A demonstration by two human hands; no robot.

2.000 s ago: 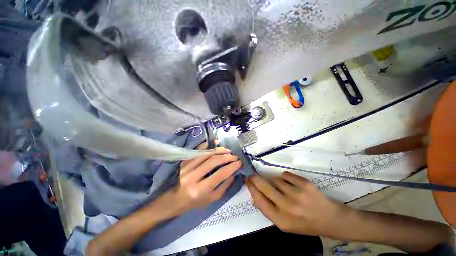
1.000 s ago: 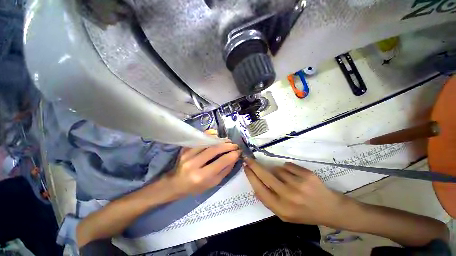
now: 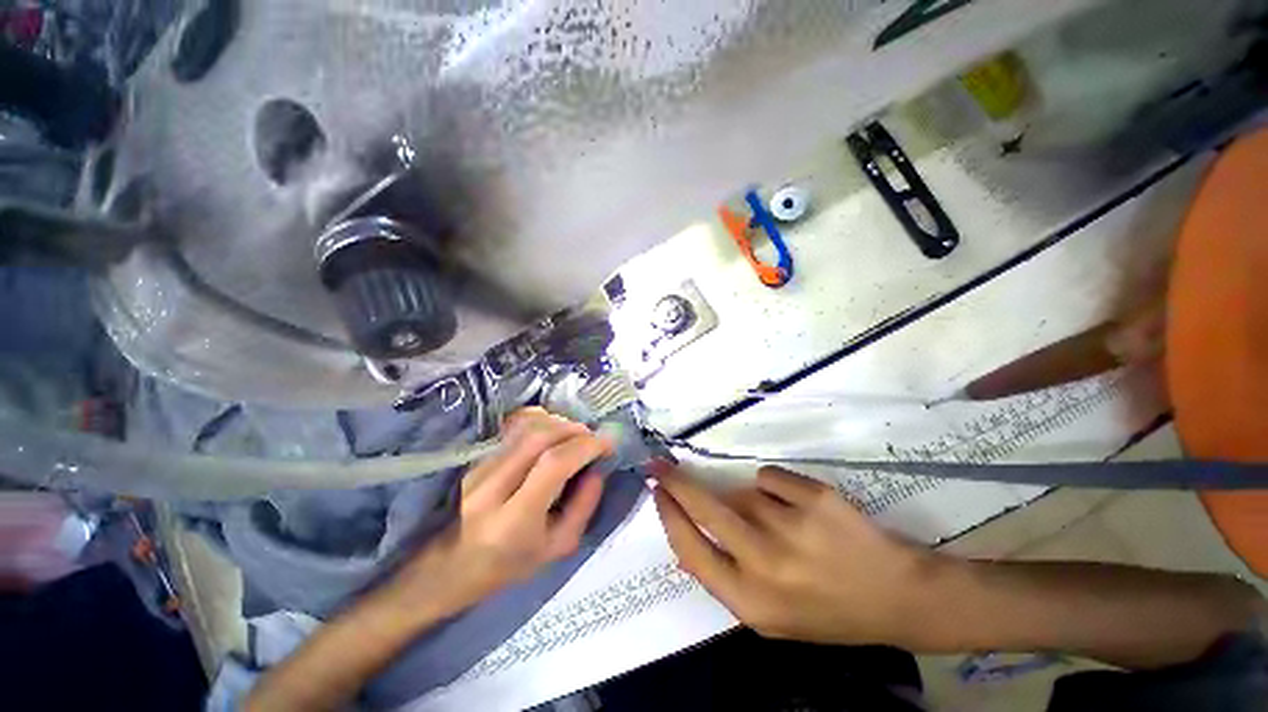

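The blue-grey garment [image 3: 517, 591] lies on the sewing table to the left and runs up to the needle area of the sewing machine [image 3: 556, 181]. My left hand [image 3: 529, 501] presses and pinches the cloth edge just in front of the presser foot [image 3: 608, 390]. My right hand [image 3: 779, 549] pinches the garment edge close to it, fingertips at the cloth. The dark-grey binding tape [image 3: 1001, 473] runs from the right across the table to the cloth by the foot. The needle itself cannot be made out.
Orange and blue snips [image 3: 758, 239], a small white bobbin-like disc [image 3: 789, 203] and a slotted black piece [image 3: 904, 191] lie on the machine bed. A brown-handled awl [image 3: 1043, 365] lies beside the orange disc [image 3: 1224, 334] at right. The ruler-marked table edge [image 3: 598, 608] runs in front.
The camera view has shifted, so the machine head appears further left than before. Both hands stay at the cloth near the foot; the left fingers look more bent.
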